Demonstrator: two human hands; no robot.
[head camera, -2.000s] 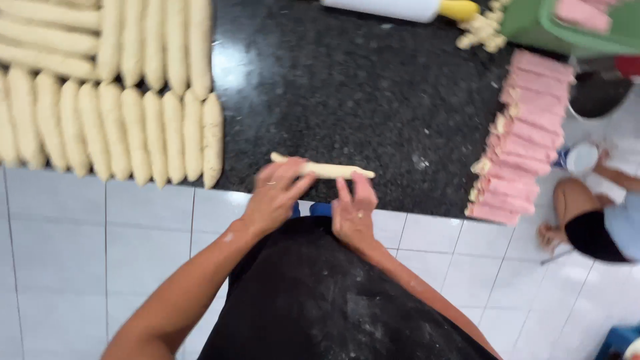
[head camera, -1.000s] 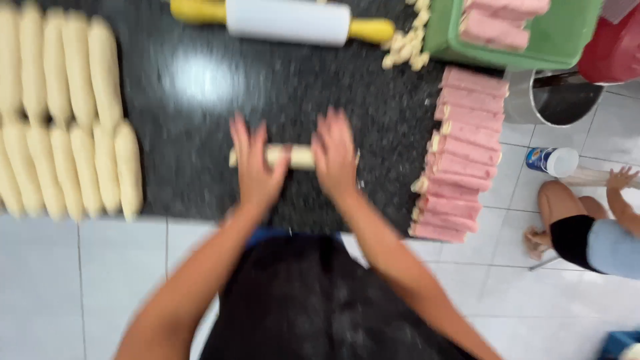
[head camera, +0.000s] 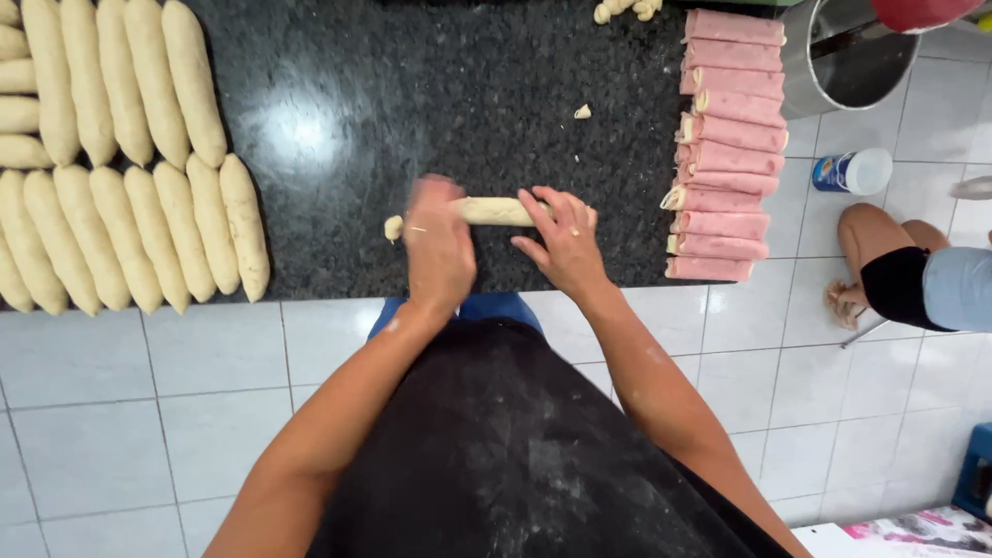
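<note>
A short roll of pale dough lies crosswise on the dark granite counter, near its front edge. My left hand, blurred, is at the roll's left end. The fingers of my right hand curl over the right end, the thumb apart from them. A small lump of dough rests just left of my left hand. Over to the right is a column of pink ham slices rolled around a pale filling. Long shaped dough pieces lie side by side in two rows on the left.
Dough scraps sit at the counter's far side, and a small scrap lies nearer. Beyond the ham rolls stand a metal pot and a plastic tub. At the right, a person is low down over the tiled floor.
A small dough lump now lies left of my left hand. My fingers, stretched out over the roll one second ago, are more bent at its ends. The view has shifted.
</note>
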